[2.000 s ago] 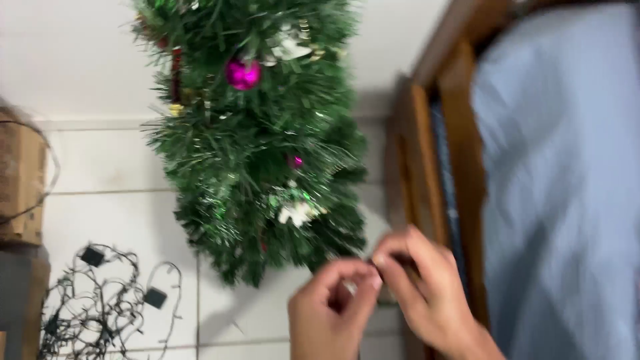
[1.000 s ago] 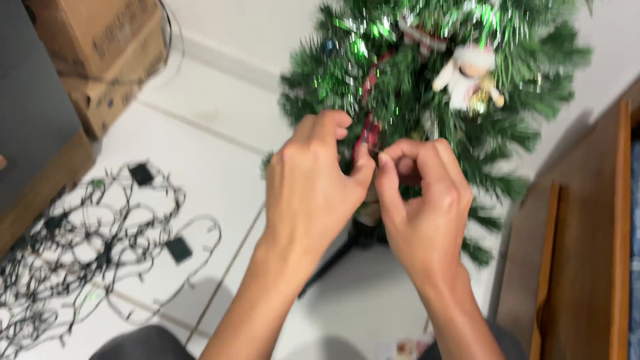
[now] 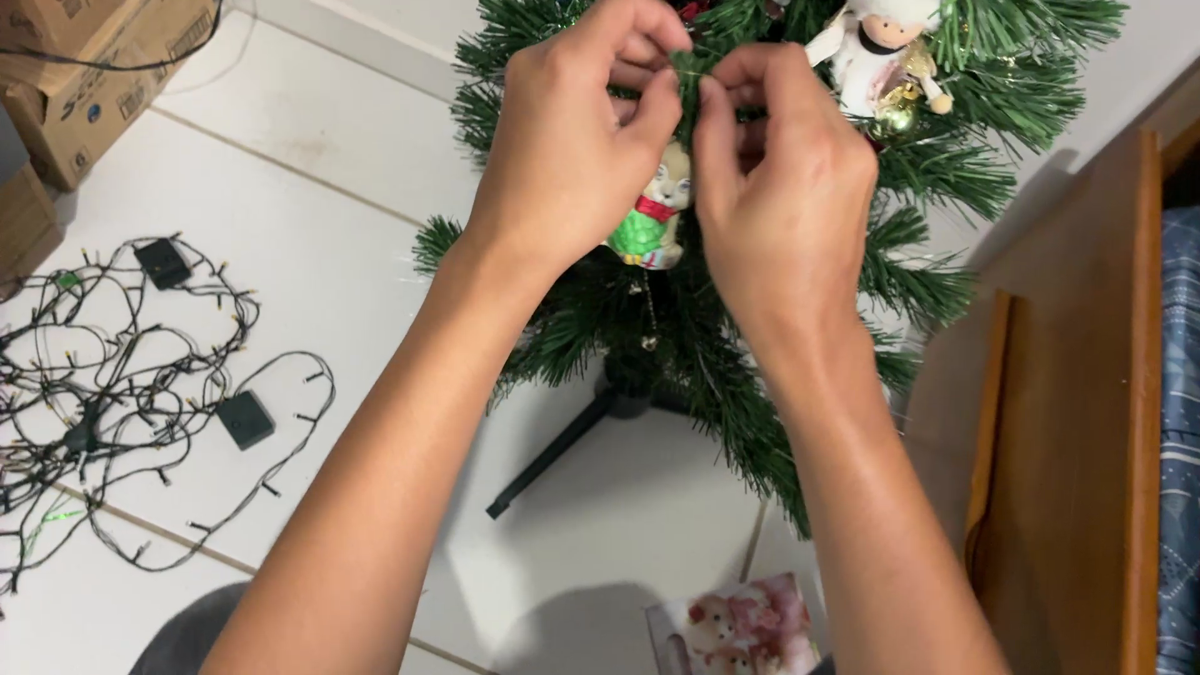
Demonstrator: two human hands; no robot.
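Observation:
A thin thread (image 3: 692,73) runs between the fingertips of my left hand (image 3: 586,131) and my right hand (image 3: 787,155), both pinched close together in front of the artificial Christmas tree (image 3: 741,375). Just below the fingers hangs a bear-like figurine ornament (image 3: 652,211) with a red scarf and a green body, partly hidden by my left hand. Whether the thread belongs to this ornament is not clear. Right of my right hand, a white-capped doll ornament (image 3: 877,56) and a gold bauble (image 3: 900,111) rest among the branches.
Tangled string lights (image 3: 122,375) with dark control boxes (image 3: 246,420) lie on the tiled floor at left. Cardboard boxes (image 3: 112,75) stand behind them. A black tree-stand leg (image 3: 548,457) reaches out below the tree. Wooden furniture (image 3: 1059,422) is at right, and a picture-printed item (image 3: 736,628) at the bottom.
The view has shifted and turned toward the tree's lower part. Both hands remain close together at the fingertips. The figurine with the red scarf now shows between them.

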